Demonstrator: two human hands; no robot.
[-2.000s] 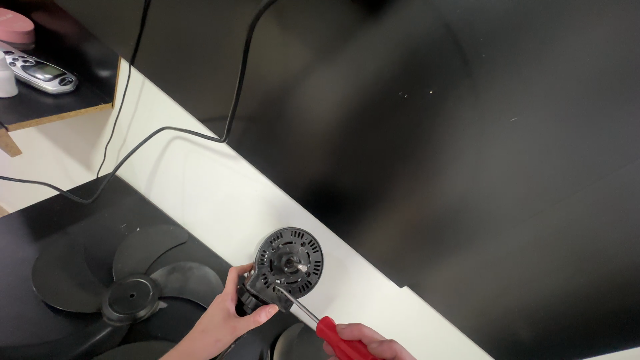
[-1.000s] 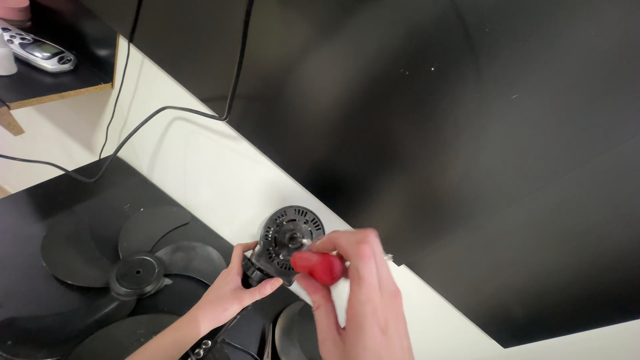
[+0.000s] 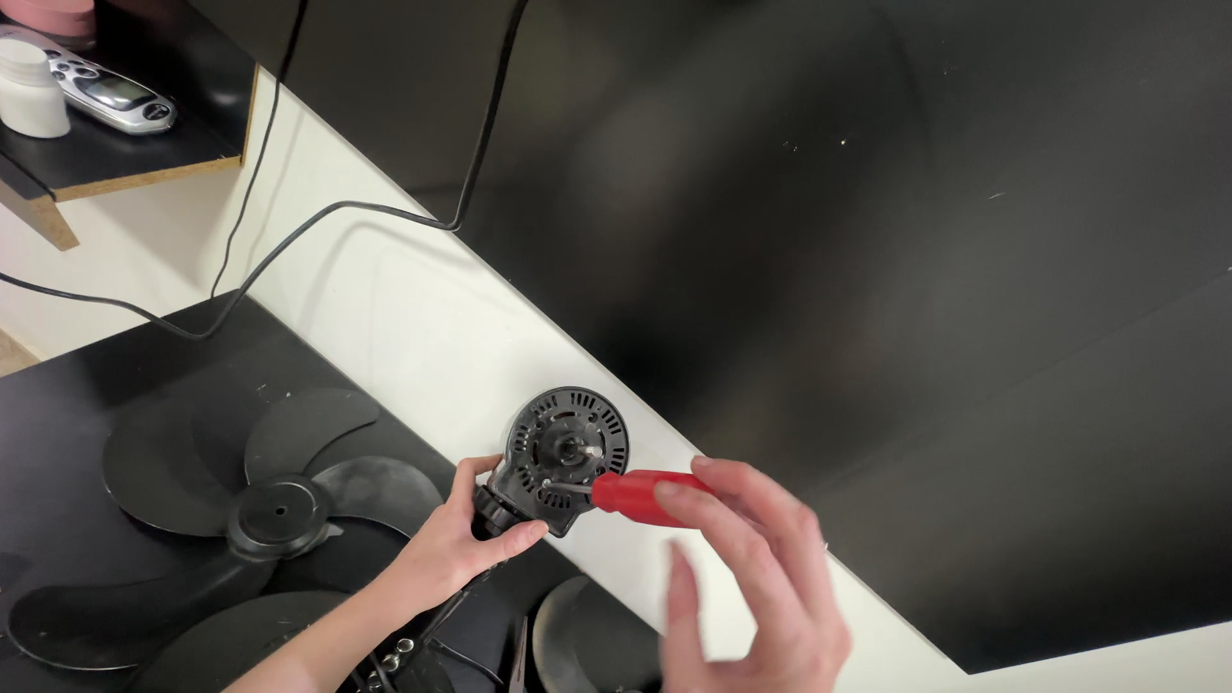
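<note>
A black fan motor housing (image 3: 532, 433) with slotted vents and a metal shaft (image 3: 585, 450) faces the camera near the lower middle. Around its lower left side curls my left hand (image 3: 462, 549), thumb at the bottom edge. A screwdriver with a red handle (image 3: 640, 497) has its tip at the lower part of the housing face. At the right, my right hand (image 3: 760, 587) has its upper fingers touching the handle's far end, with the thumb apart below it. A black fan blade assembly (image 3: 279, 517) lies to the left on a black surface.
Black cables (image 3: 337, 206) cross the upper left. A black shelf (image 3: 183, 106) holds a silver remote control (image 3: 115, 94), a white bottle (image 3: 33, 91) and a pink object (image 3: 53, 14). A large black panel (image 3: 770, 289) fills the right. A round dark base (image 3: 597, 640) is at bottom.
My right hand has moved from over the handle, where it covered much of it a second ago, to the right, and its thumb has come away. My left hand still holds the motor housing.
</note>
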